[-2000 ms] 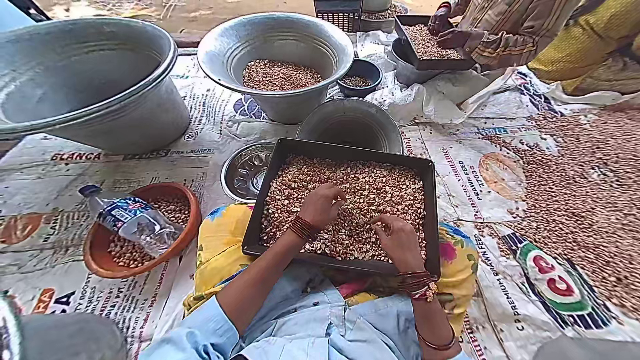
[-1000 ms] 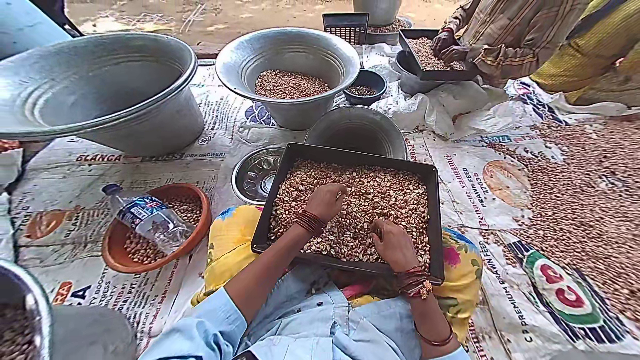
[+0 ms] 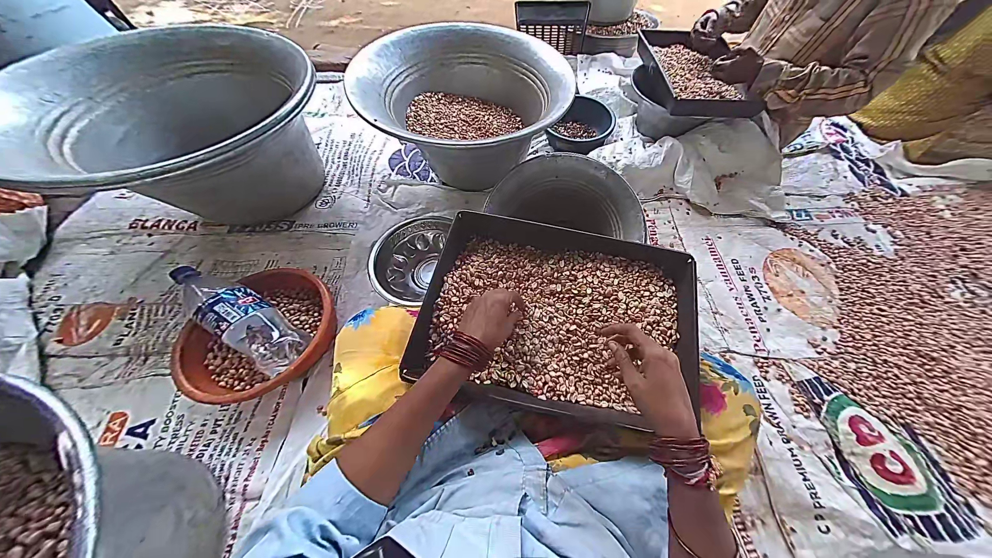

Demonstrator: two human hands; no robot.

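A black rectangular tray rests on my lap, filled with reddish-brown and pale split nuts or seeds. My left hand is at the left-centre of the tray, its fingers curled down at the nuts; whether it pinches any is hidden. Over the right part of the tray is my right hand, thumb and fingers apart, with nothing plainly held. Red bangles circle both wrists. Behind the tray stands a grey metal basin, and a shiny steel dish lies by its left corner.
Large metal tubs stand behind; another tub holds nuts. At left, an orange bowl holds nuts and a plastic bottle. A co-worker's gloved hands are over another black tray. Nuts cover the printed sacks at right.
My right hand has moved to the right over the tray, and its fingers have spread. My left hand stays over the nuts, its fingers curled.
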